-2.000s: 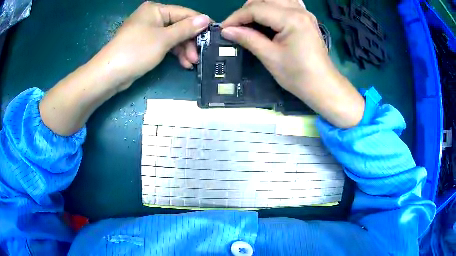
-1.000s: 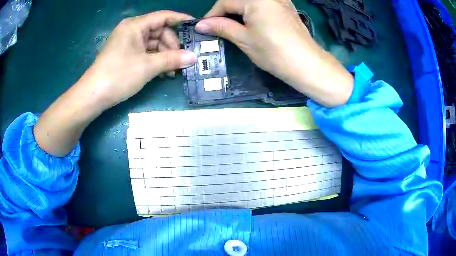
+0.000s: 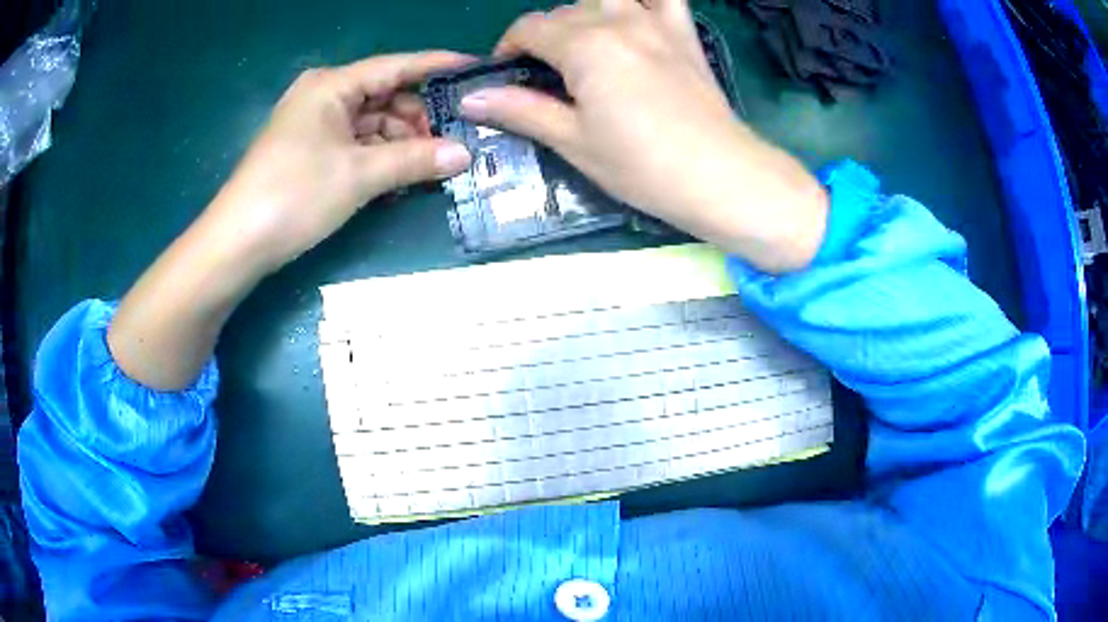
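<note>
A black device housing (image 3: 535,225) lies on the dark green surface beyond the pad sheet, its left half glossy with glare. My left hand (image 3: 328,158) grips its left edge, thumb on top and fingers curled at the side. My right hand (image 3: 638,116) lies over its upper part, thumb pressed near the upper left corner, and covers much of the right half. The silver-white adhesive pad sheet (image 3: 571,389) with dark grid lines lies between the housing and my body, a yellowish edge under it.
Thin black plates (image 3: 826,43) lie in a pile at the upper right. A blue bin (image 3: 1021,158) runs along the right side with dark parts in it. A clear plastic bag (image 3: 37,97) is at the upper left. A small red thing shows at the lower left.
The housing and both hands have moved left, and the housing has tilted slightly. My left thumb has moved from the top edge down onto the left side. Glare now covers its inner face.
</note>
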